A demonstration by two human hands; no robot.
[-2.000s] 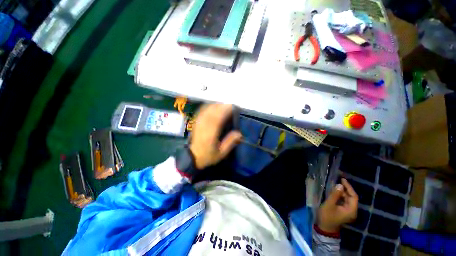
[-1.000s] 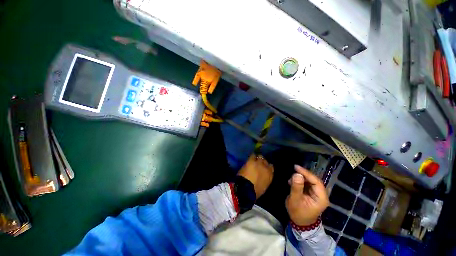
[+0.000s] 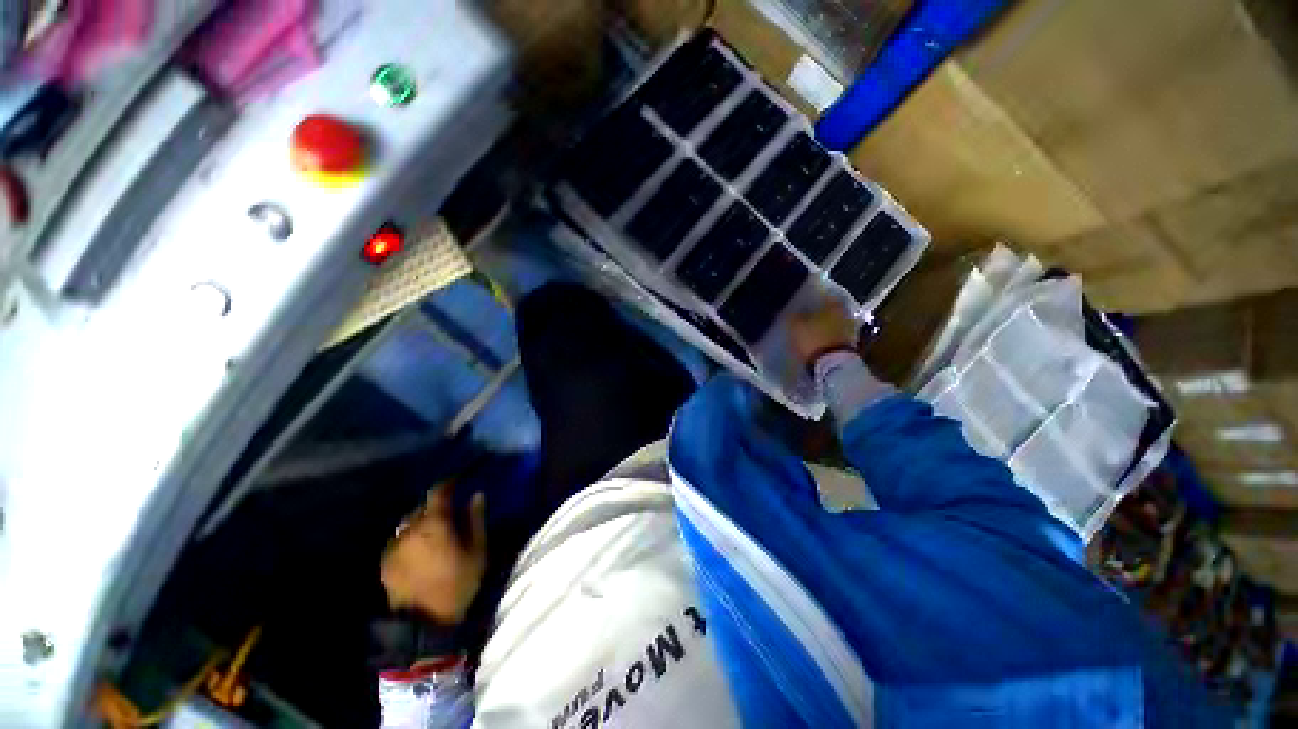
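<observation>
The parts tray (image 3: 776,228) has a pale grid of rectangular pockets with dark, flat contents; it lies at my right side. My right hand (image 3: 821,331) is at the tray's near corner, small and blurred, with its fingers partly hidden. I cannot tell if it grips anything. My left hand (image 3: 436,560) is over the dark area left of my lap, blurred, fingers apart, and nothing shows in it.
The white machine table (image 3: 157,356) fills the left, with a red stop button (image 3: 330,148) and a green button (image 3: 393,86). A stack of whitish trays (image 3: 1046,406) stands at the right. Cardboard cartons (image 3: 996,157) are behind. Orange connectors (image 3: 228,677) show at the lower left.
The view has swung right, so the grey tester and screen stacks are out of sight. My hands have moved apart: the right has reached out to the tray, the left stays near my lap.
</observation>
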